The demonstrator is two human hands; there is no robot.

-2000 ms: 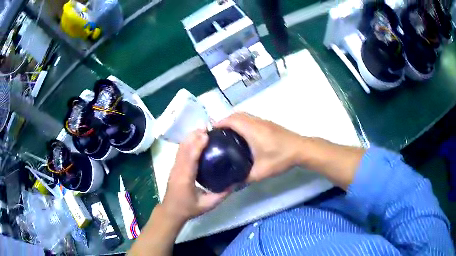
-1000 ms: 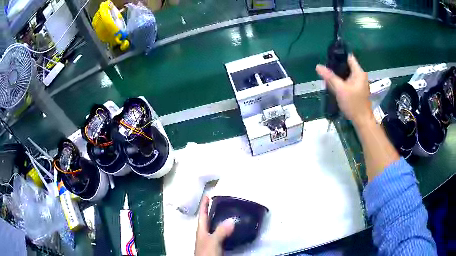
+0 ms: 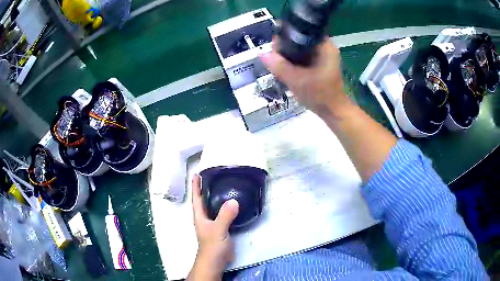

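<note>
A white dome camera housing (image 3: 233, 148) with a bent white arm (image 3: 174, 159) lies on the white mat (image 3: 307, 192). Its glossy black dome front (image 3: 241, 192) faces up and towards me. My left hand (image 3: 215, 230) grips the dome's left and lower side, thumb on the black surface. My right hand (image 3: 315, 77) holds the thick black electric screwdriver (image 3: 302, 27) over the white screw boxes (image 3: 263, 101). Metal parts show in the front box. The screwdriver's bit cannot be made out.
Open camera units (image 3: 123, 140) with loose wires stand at left. More open units (image 3: 425, 104) stand at right. A glue tube (image 3: 116, 239), a narrow carton (image 3: 56, 225) and crumpled plastic bags (image 3: 22, 236) lie at lower left. A yellow object (image 3: 82, 13) is at top left.
Both hands were on the black dome; my right hand then reached the hanging screwdriver and has brought it left to the screw boxes. The camera has turned arm-left on the mat.
</note>
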